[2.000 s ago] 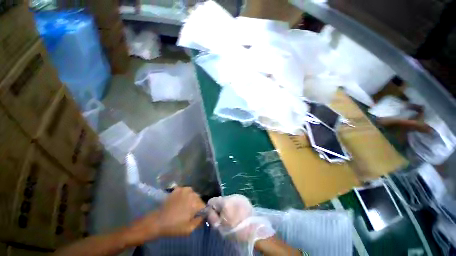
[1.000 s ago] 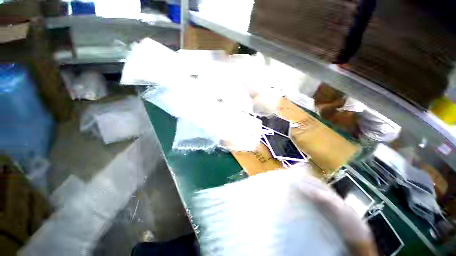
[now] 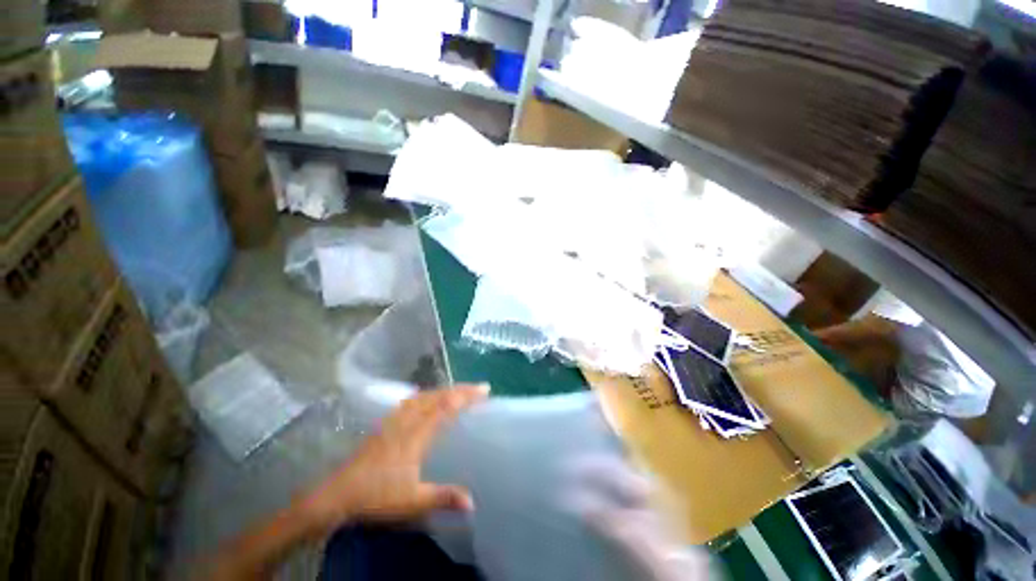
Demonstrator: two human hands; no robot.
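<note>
My left hand (image 3: 398, 465) is bare, at the lower middle, with its thumb and fingers around the left edge of a whitish translucent plastic sheet (image 3: 528, 454), which looks like an air column bag. My right hand (image 3: 648, 516), in a thin translucent glove, is blurred and lies against the right side of the same sheet. The sheet is held over the near edge of the green bench (image 3: 452, 289). The fingertips of my right hand are not clear.
A white pile of air column bags (image 3: 557, 227) lies on the bench. Stacked solar panels (image 3: 710, 380) lie on a cardboard sheet (image 3: 795, 426); another panel (image 3: 846, 524) lies nearer. Another person's hand (image 3: 869, 346) is across the bench. Packed cartons (image 3: 97, 352) stand left. Plastic litters the floor.
The sheet, large and bright over the bench a second ago, is now lower and further left in the view. My left hand, out of view then, is back on its left edge.
</note>
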